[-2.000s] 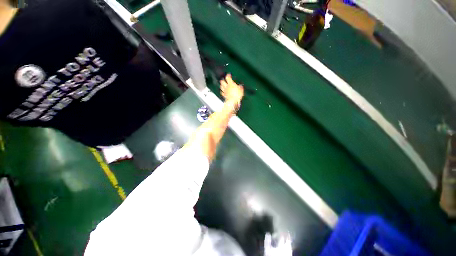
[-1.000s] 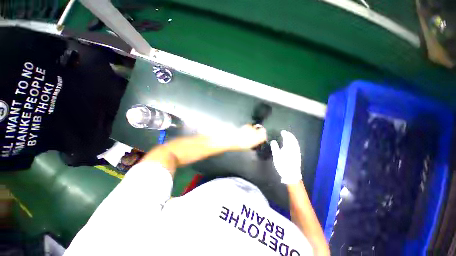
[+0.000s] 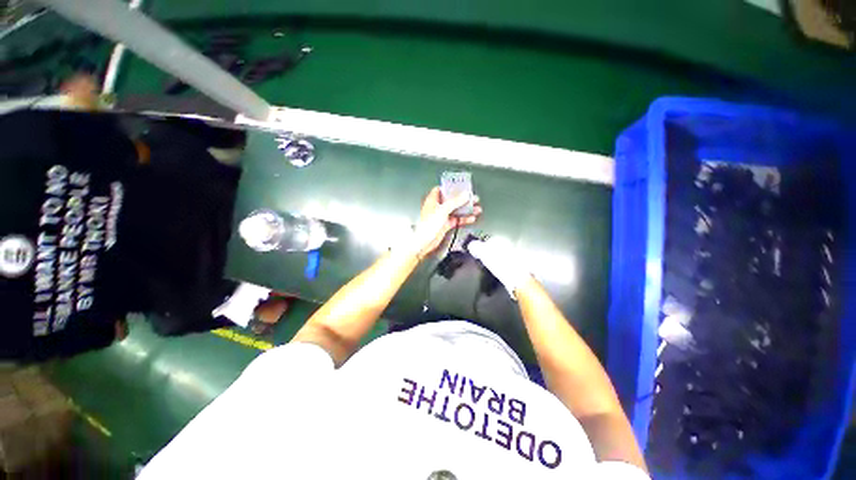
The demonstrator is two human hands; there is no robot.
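Observation:
My left hand, bare, holds a power adapter over the bench, its pale shiny face up. A thin black cord hangs from it, with a dark cord bundle below. My right hand, in a white glove, is just right of the cord, its fingertips at a small dark piece. Blur hides whether it grips that piece.
A blue crate filled with dark adapters and cords stands at right. A clear bottle, a blue item and a small shiny round item are on the bench. A black-shirted coworker is at left, adapters on the conveyor.
My left hand came back from over the conveyor to the bench and now shows an adapter's pale face. My gloved right hand has moved left, close to it. The view has turned toward the crate.

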